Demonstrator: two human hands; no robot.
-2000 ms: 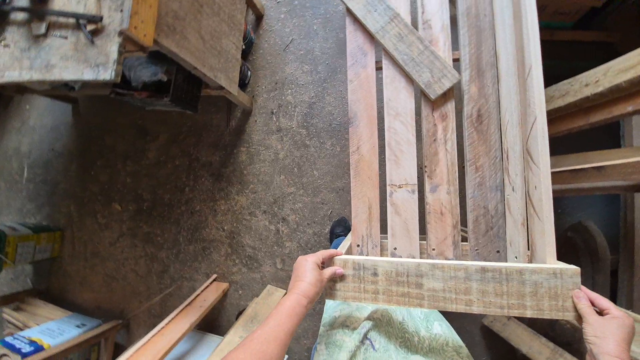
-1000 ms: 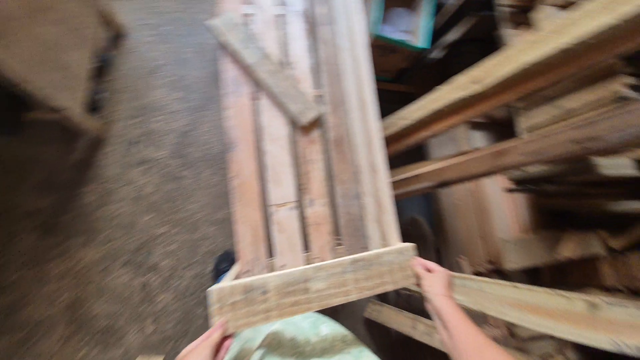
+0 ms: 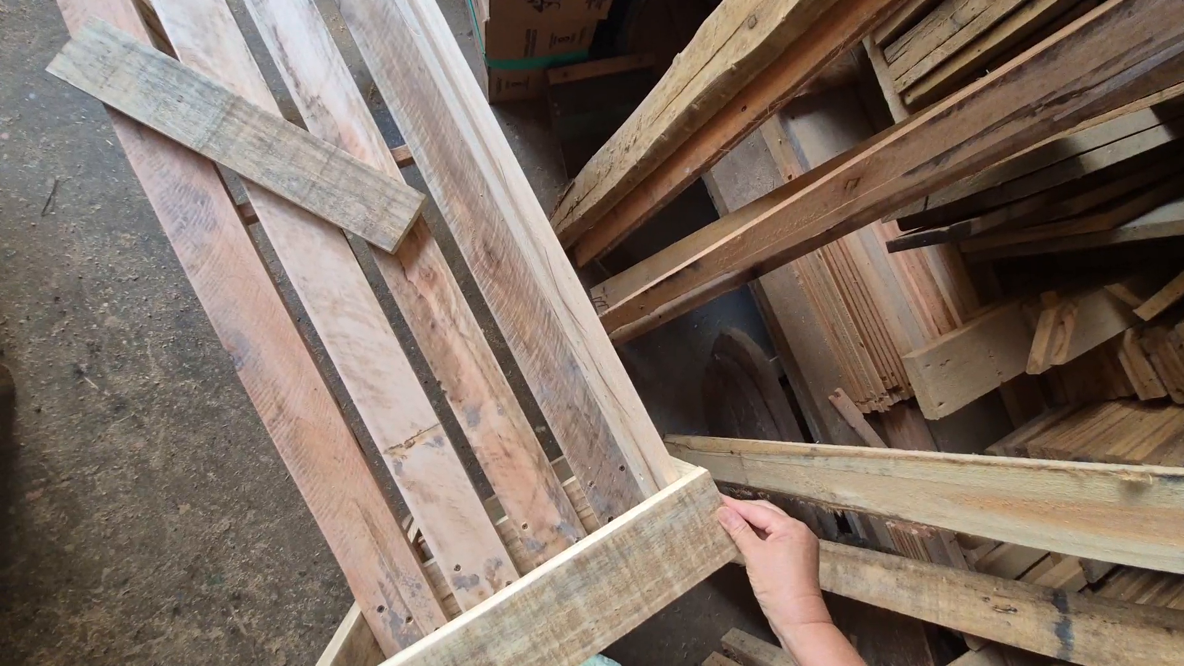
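Note:
A rough wooden board (image 3: pixel 573 583) stands on edge across the near end of a slatted wooden frame. The fingers and thumb of my right hand (image 3: pixel 768 550) pinch this board at its right end. My left hand is out of the picture, and the board's left end runs past the bottom edge. Long wooden slats (image 3: pixel 324 305) with gaps between them stretch away toward the top left, with screw holes near their close ends. Across several slats lies a short, loose grey-brown plank (image 3: pixel 240 134), set diagonally.
Long timber beams (image 3: pixel 832 194) slant in from the right, and another beam (image 3: pixel 943 499) passes close behind my right hand. Stacked boards (image 3: pixel 1110 425) fill the far right. A cardboard box (image 3: pixel 541 42) with a green strap stands at the top. Concrete floor (image 3: pixel 139 444) shows at left.
The view has swung to the right and closer. My left hand, on the board's left end before, has gone out of view. My right hand is still at the board's right end.

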